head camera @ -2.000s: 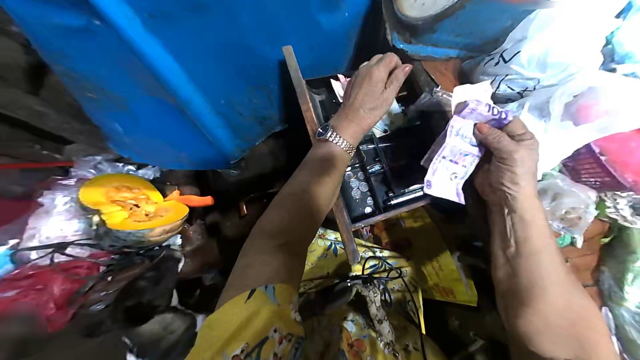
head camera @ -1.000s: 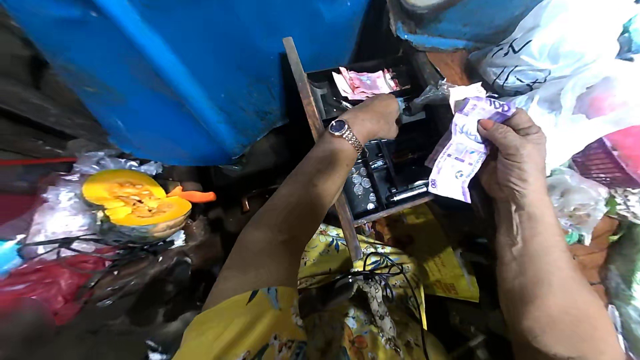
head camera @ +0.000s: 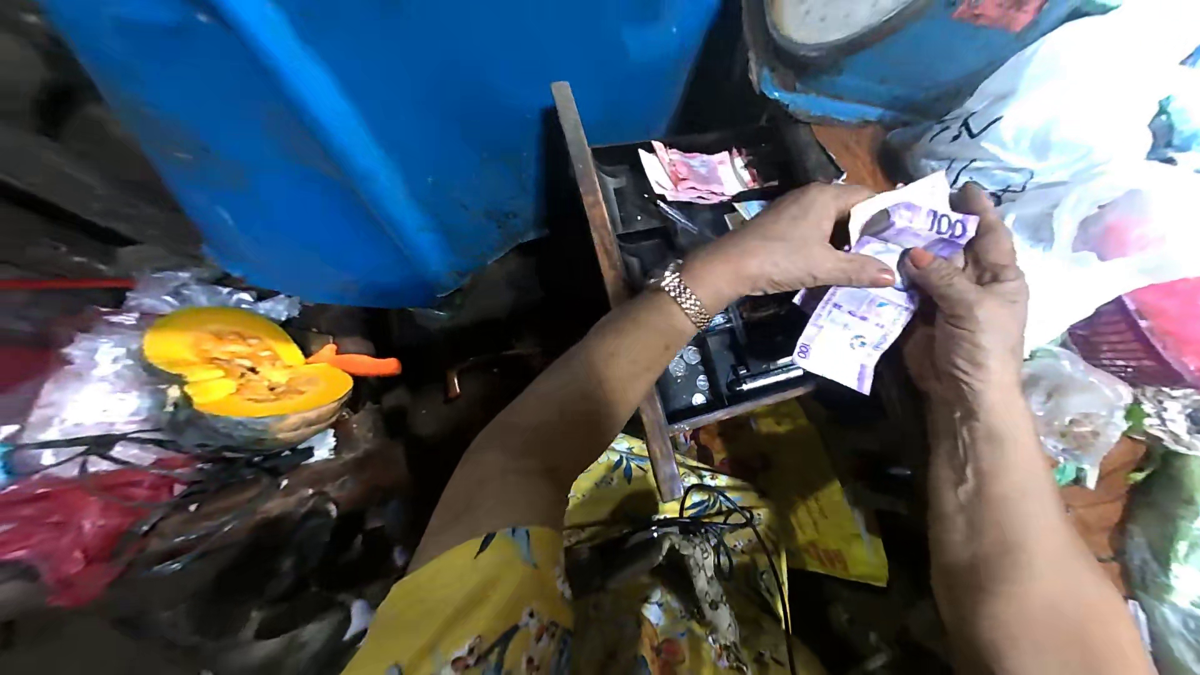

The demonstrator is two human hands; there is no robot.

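Note:
My right hand (head camera: pixel 975 300) grips violet 100 banknotes (head camera: pixel 858 323) and a pale slip of paper (head camera: pixel 905 202), its thumb across them. At their left edge is my left hand (head camera: pixel 797 244), its thumb and fingers on the notes; a metal watch band is on that wrist. Below both hands the wooden drawer (head camera: pixel 600 206) stands pulled out. Red-toned banknotes (head camera: pixel 698 173) lie in its rear compartment. Coins (head camera: pixel 689 370) lie in a front compartment, and a pen-like item (head camera: pixel 769 377) sits beside them. My left hand and the notes hide part of the drawer.
A blue plastic drum (head camera: pixel 403 122) stands behind at left. Cut squash (head camera: pixel 253 370) and an orange-handled tool (head camera: pixel 361 361) are at far left. White plastic bags (head camera: pixel 1059 122) and a pink basket (head camera: pixel 1134 337) are at right. A black cable (head camera: pixel 769 553) lies over the yellow floral cloth.
My left hand has left the drawer and moved right to the banknotes in my right hand. The red-toned notes, partly covered two seconds ago, are now in view.

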